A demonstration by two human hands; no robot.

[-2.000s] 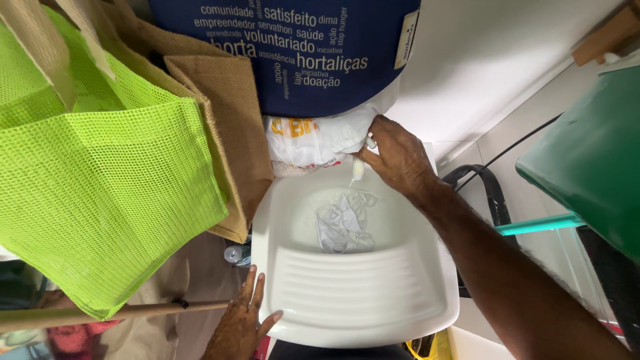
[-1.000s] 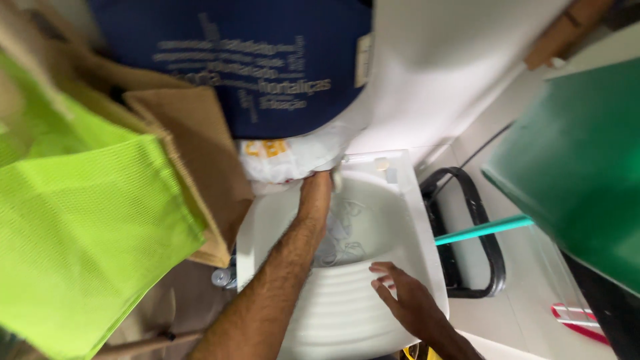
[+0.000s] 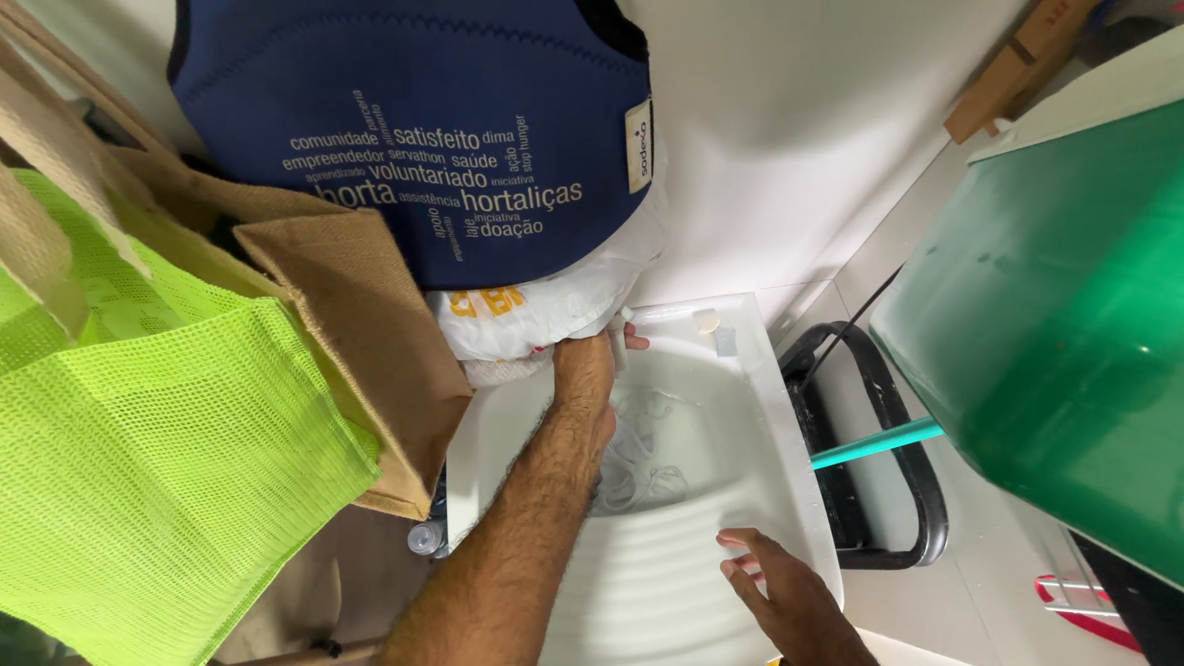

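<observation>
A white laundry sink [image 3: 666, 573] with a ribbed washboard front holds water, in which white cloth [image 3: 638, 472] lies. My left hand [image 3: 592, 356] reaches across to the back of the sink, beside a white faucet [image 3: 619, 347] below a white plastic bag [image 3: 546, 310]. Its fingers show behind the faucet, partly hidden by the bag and wrist, so its grip is unclear. My right hand [image 3: 772, 587] is over the washboard's right side, fingers apart and slightly curled, with nothing in it. Two small pieces, perhaps soap [image 3: 708, 321], lie on the back right rim.
A blue fabric bag [image 3: 416, 74] hangs above the sink. Jute [image 3: 361, 314] and lime mesh [image 3: 185, 462] bags crowd the left. On the right are a black-framed folded item [image 3: 911, 481], a turquoise pole [image 3: 874, 444] and a large green container [image 3: 1045, 314]. A clear bottle [image 3: 426, 537] stands beside the sink.
Two seconds ago my right hand was at the faucet and my left at the sink's left front edge. Now my left hand is at the faucet and my right hand is over the washboard.
</observation>
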